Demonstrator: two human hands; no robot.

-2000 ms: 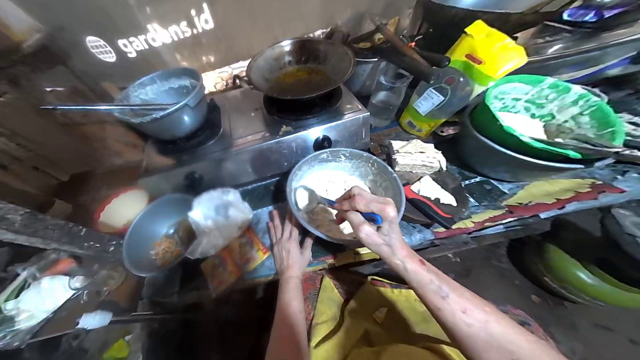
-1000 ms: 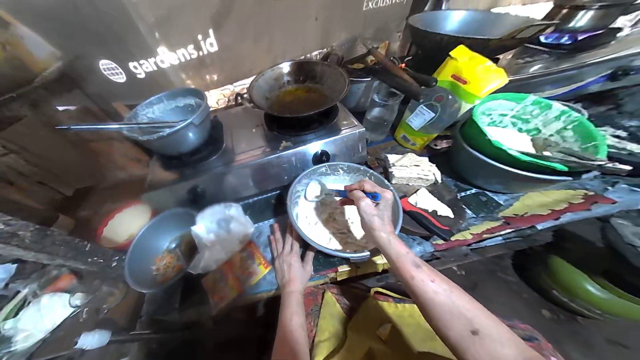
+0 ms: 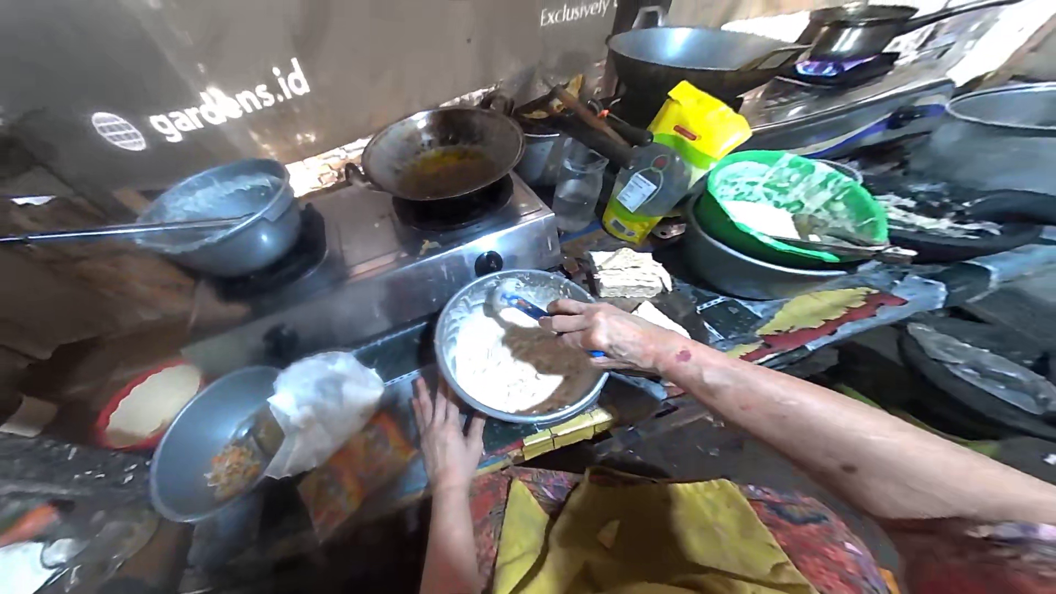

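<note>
My right hand (image 3: 606,332) grips the blue handle of a spoon (image 3: 524,307), whose head lies in a grey metal bowl (image 3: 445,369) near the far rim. White flour (image 3: 495,363) and a brown wet mixture (image 3: 561,363) lie side by side in the bowl. My left hand (image 3: 448,433) rests with fingers apart at the bowl's near left side, holding nothing; whether its fingertips touch the bowl I cannot tell. A crumpled clear plastic bag (image 3: 323,404) lies left of it, beside a grey bowl (image 3: 183,441) with shredded orange and pale bits.
Behind the bowl stands a two-burner gas stove (image 3: 371,289) with a wok of oil (image 3: 445,157) and a batter-smeared pot (image 3: 247,239). To the right are a pale stacked block (image 3: 631,274), a plastic bottle (image 3: 652,181) and a green basin (image 3: 874,206). Farther back, a saucepan (image 3: 858,37) sits over a blue flame.
The spoon's head has moved from the near left of the bowl to its far side. More brown mixture shows at the right of the bowl. My left hand has stayed beside the bowl.
</note>
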